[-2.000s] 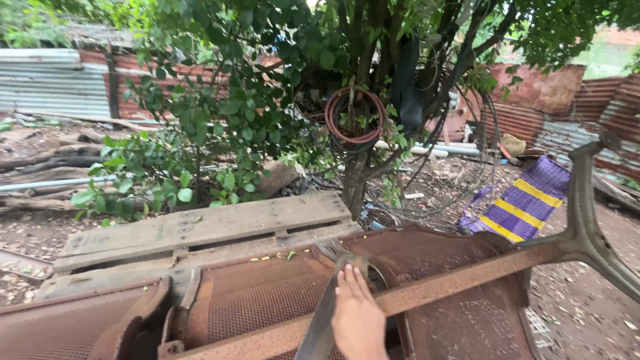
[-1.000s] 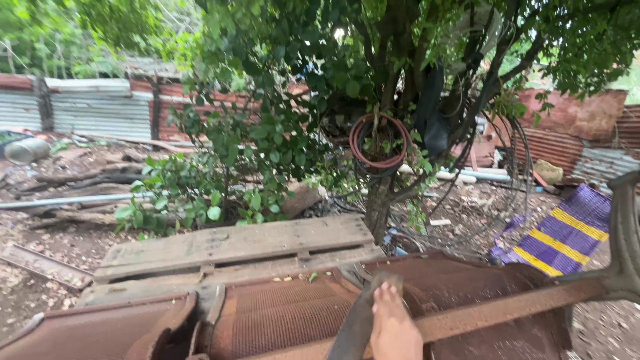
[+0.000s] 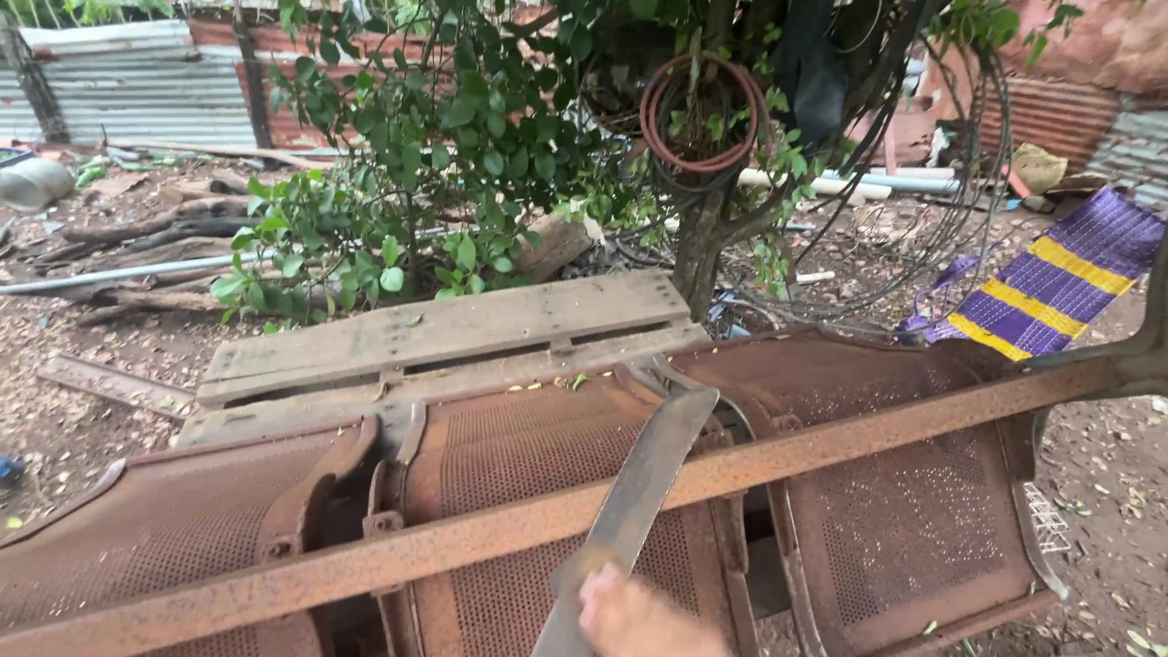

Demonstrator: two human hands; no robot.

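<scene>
A machete blade (image 3: pixel 643 479), dark and worn, slants up from the bottom edge, its broad tip above a rusty metal bar (image 3: pixel 511 538). My right hand (image 3: pixel 639 616), blurred, is at the bottom centre against the blade's lower right edge; its finger positions are unclear. The machete's handle is out of the frame. My left hand is not in view. Behind the blade and bar stands a row of joined rusty seats, with a middle perforated metal seat (image 3: pixel 538 438), a left one (image 3: pixel 182 511) and a right one (image 3: pixel 899 529).
Weathered wooden planks (image 3: pixel 456 333) lie behind the seats. Beyond them are a tree trunk (image 3: pixel 698 251), a hanging coil of red hose (image 3: pixel 650 119) and looping cables. Purple and yellow woven material (image 3: pixel 1040 287) is at the right; logs (image 3: pixel 173 228) and corrugated sheets (image 3: pixel 146 96) are at the back left.
My right hand has moved from beside the blade's tip down to its lower part, leaving the tip uncovered. The view has shifted.
</scene>
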